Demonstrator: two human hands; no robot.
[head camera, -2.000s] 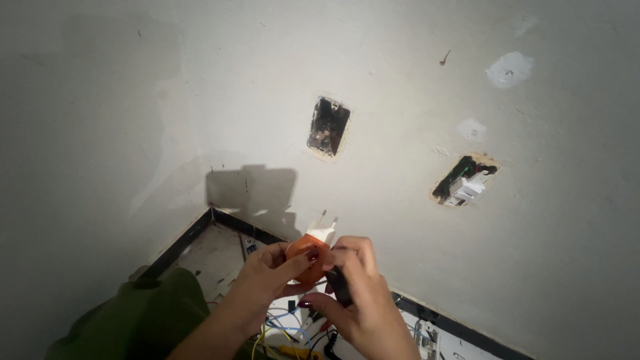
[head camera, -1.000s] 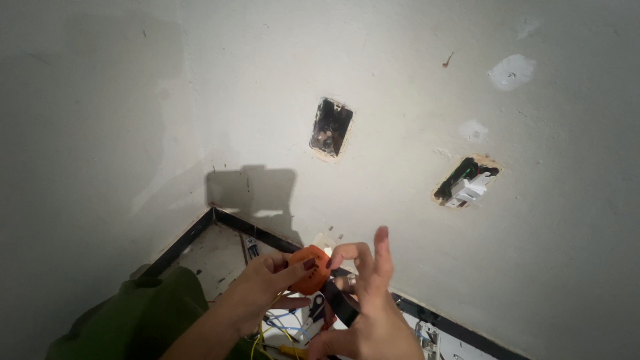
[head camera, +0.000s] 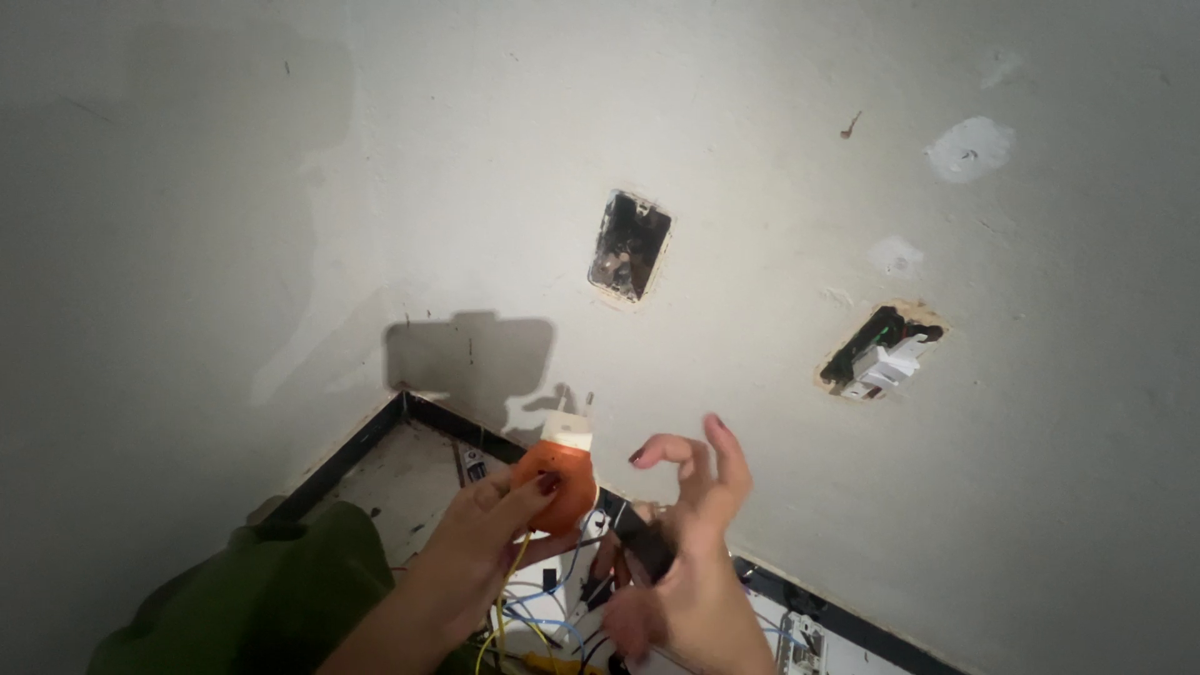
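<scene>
Between the thumb and fingers of my left hand (head camera: 502, 516) is an orange, rounded electrical device (head camera: 562, 483) with a white plug end (head camera: 568, 429), its two metal pins pointing up toward the wall. To its right, my right hand (head camera: 689, 525) has its index and another finger raised and spread apart. A dark, blurred object (head camera: 642, 542) lies against that palm, its lower part hidden by the hand; what it is cannot be told. Yellow and blue wires (head camera: 539, 600) run below both hands.
An open recessed electrical box (head camera: 631, 247) is in the grey wall. Lower right, a white switch module (head camera: 886, 367) hangs tilted in another wall opening. Black edging (head camera: 342, 459) follows the wall's base. Green fabric (head camera: 253, 591) is at lower left, a white module (head camera: 803, 642) at lower right.
My right hand has come away from the orange device, its fingers now raised and spread. My left hand still holds the device, whose plug end and pins show more plainly than one second ago.
</scene>
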